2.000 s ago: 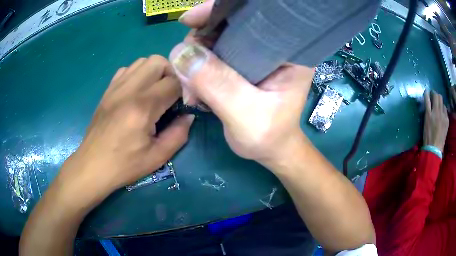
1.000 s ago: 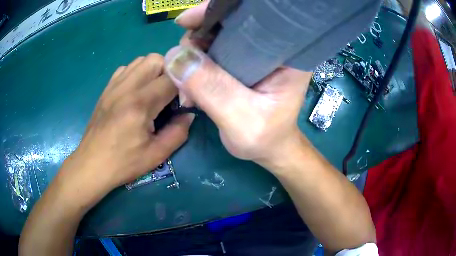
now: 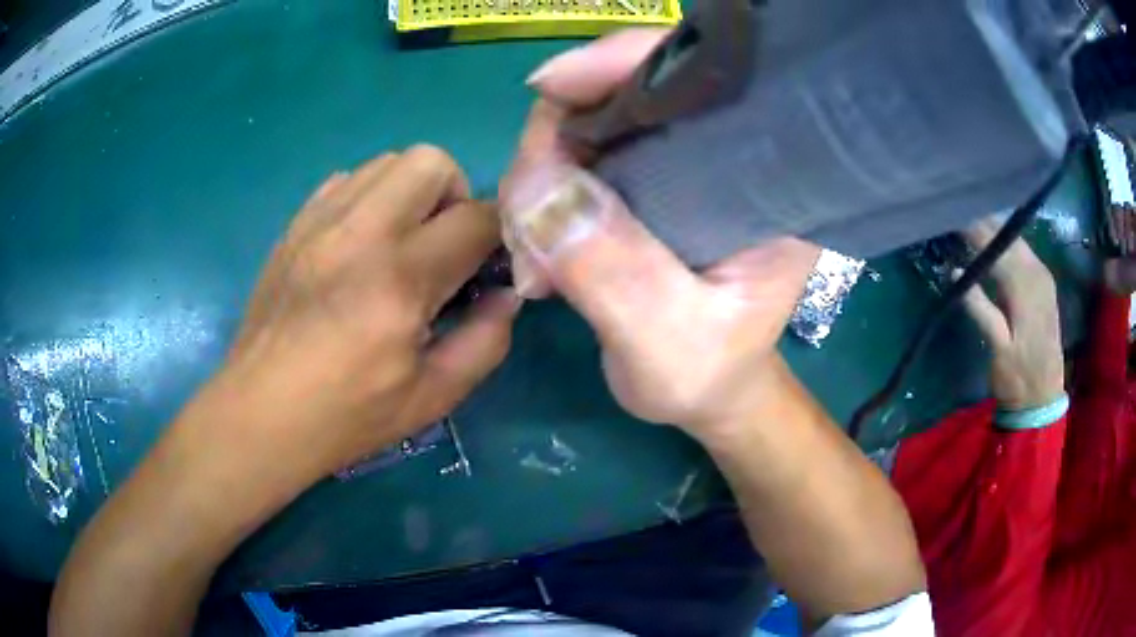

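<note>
My right hand (image 3: 673, 292) is wrapped around the thick grey body of an electric screwdriver (image 3: 835, 137); its tip is hidden behind my fingers. My left hand (image 3: 374, 299) pinches a small dark circuit board (image 3: 480, 285) between thumb and fingers, right beside my right thumb. Most of that board is hidden by my hands. Another board (image 3: 405, 451) lies on the green bench under my left wrist, partly covered.
A yellow perforated tray (image 3: 536, 18) stands at the far edge. A silver-faced board (image 3: 826, 296) lies right of my right hand. A black cord (image 3: 916, 336) hangs at the right. A co-worker's hand (image 3: 1024, 326) with red sleeve reaches in. Shiny plastic (image 3: 50, 442) lies left.
Both my hands have shifted to the right in the picture, and the screwdriver with them, now covering more of the board pile. The co-worker's hand has reached in towards the pile.
</note>
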